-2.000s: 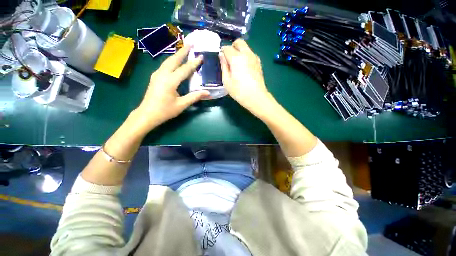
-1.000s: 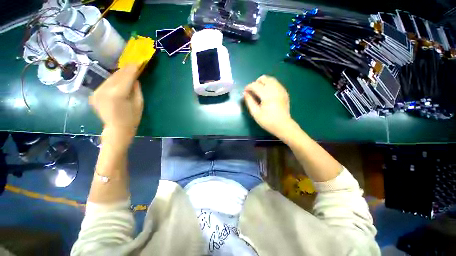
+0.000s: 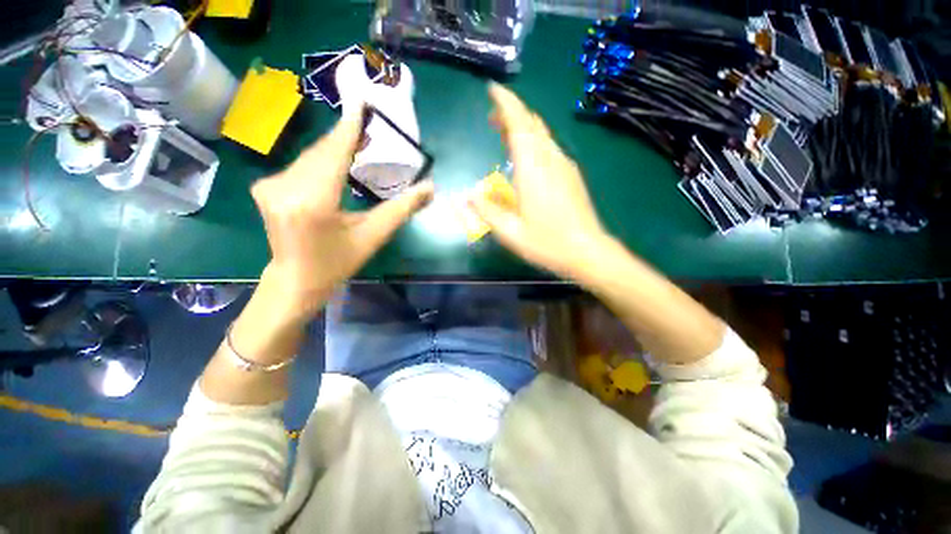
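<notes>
A white housing [image 3: 378, 88] lies on the green mat, partly behind my left hand. My left hand [image 3: 313, 214] is beside and over its near end, thumb and forefinger spread across a thin black-edged rectangular panel [image 3: 414, 147] that they seem to hold by its edges. The panel's middle looks pale or see-through. My right hand [image 3: 542, 203], blurred, is to the right, fingertips raised, with a small yellow piece [image 3: 497, 200] between thumb and fingers.
White housings [image 3: 188, 81] with loose wires and a yellow stack [image 3: 262, 108] are at left. Spare screens [image 3: 325, 73] lie behind the housing. A clear plastic tray [image 3: 459, 29] is at the back. Cabled screens [image 3: 784, 156] are piled at right.
My left hand has moved from the yellow stack to the housing, where the black-edged panel now shows. My right hand has risen and now has a yellow piece.
</notes>
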